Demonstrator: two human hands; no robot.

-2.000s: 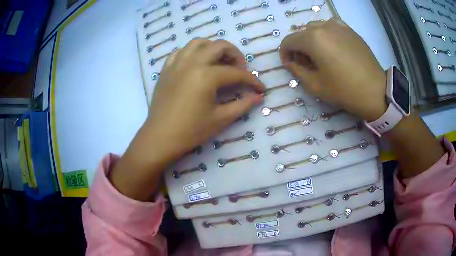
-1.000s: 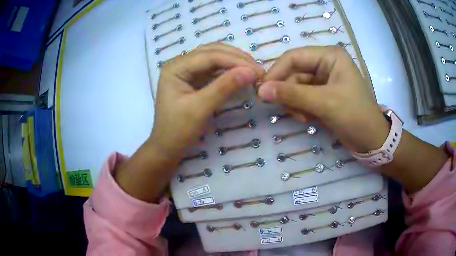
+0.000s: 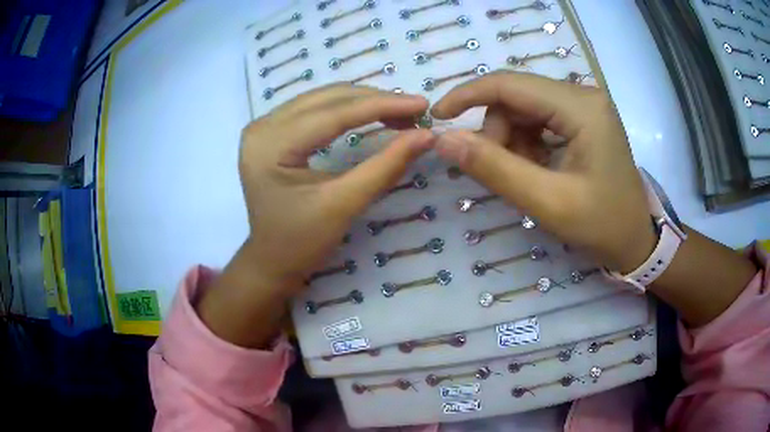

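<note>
A small part [image 3: 425, 121] with a dark round end is pinched between the fingertips of both hands, above the middle of the top white sheet [image 3: 405, 314]. My left hand [image 3: 312, 164] comes in from the left, my right hand [image 3: 540, 160] from the right, and their fingertips almost meet. A small white piece [image 3: 469, 119] shows by my right fingers; I cannot tell what it is. Dumbbell-shaped parts [image 3: 410, 252] with round metal ends and brown links lie in rows on the sheet. The hands hide the middle rows.
A lower white sheet [image 3: 498, 408] with more parts sticks out at the near edge. Paper labels [image 3: 517, 332] are on the near edges. A stack of loaded sheets [image 3: 705, 126] stands at right. Blue folders [image 3: 42, 59] lie at upper left, with yellow tape and a green label [image 3: 138, 305] on the bench.
Both hands, earlier apart over the sheet, have come together at the fingertips. The white piece has come into view between them. The sheets have shifted slightly towards the wearer.
</note>
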